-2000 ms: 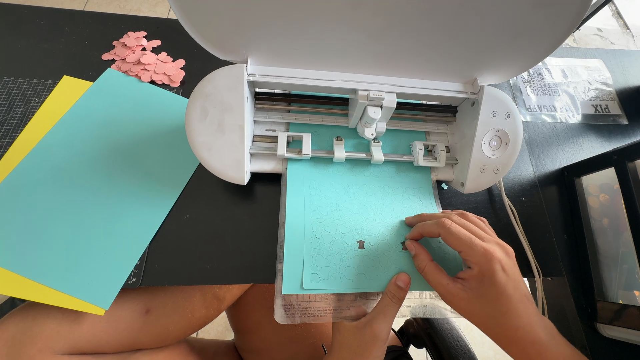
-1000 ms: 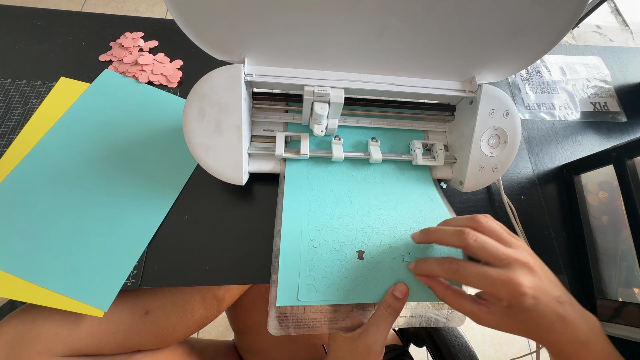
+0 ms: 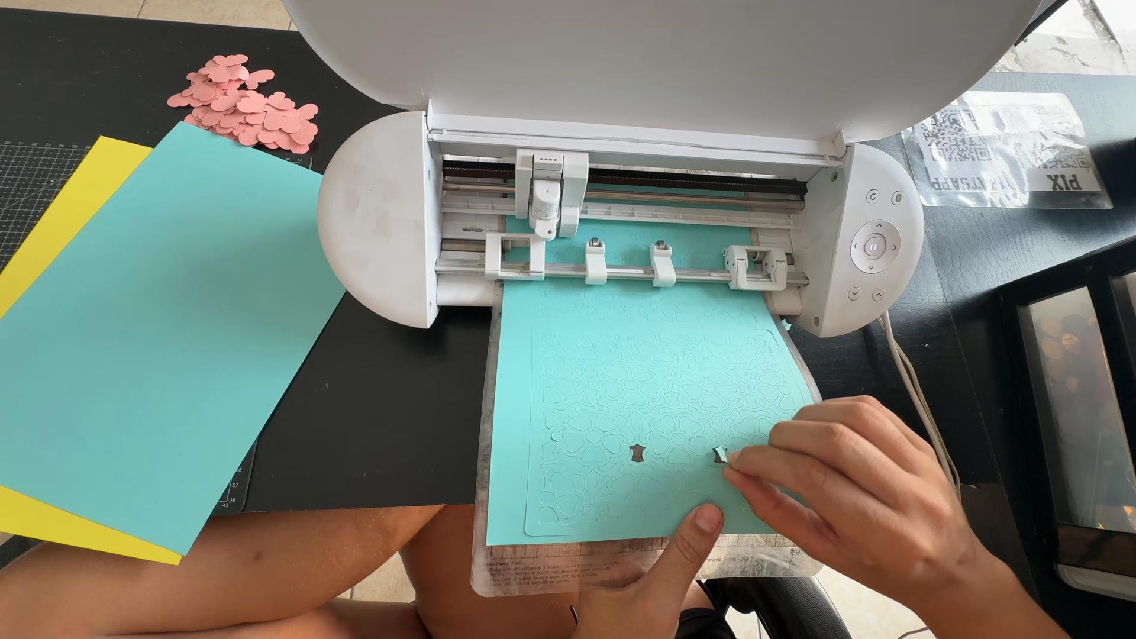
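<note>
A turquoise card sheet (image 3: 621, 497) with fine cut outlines lies on a translucent cutting mat (image 3: 532, 572) that runs out of the front of a white cutting machine (image 3: 377, 213). Its tool carriage (image 3: 548, 195) stands left of centre on the rail. Two small cut-out holes show dark in the sheet. At the right-hand hole, thumb and index fingertip of my right hand (image 3: 852, 484) pinch a small turquoise paper scrap (image 3: 721, 454), partly lifted. My left hand (image 3: 666, 568) is at the mat's front edge, its thumb on the sheet and its fingers below, seen dimly through the mat.
Turquoise (image 3: 169, 328) and yellow (image 3: 62, 204) sheets lie at left over a gridded cutting mat (image 3: 27, 191). A pile of pink paper cut-outs (image 3: 248, 106) is behind them. At right are a plastic sleeve (image 3: 1012, 146), a cable (image 3: 919, 390) and a black-framed case (image 3: 1065, 417).
The carriage has moved left from right of centre. The turquoise sheet and mat first came farther out, then went back in somewhat. My right fingers, spread a second ago, have closed at the right-hand hole.
</note>
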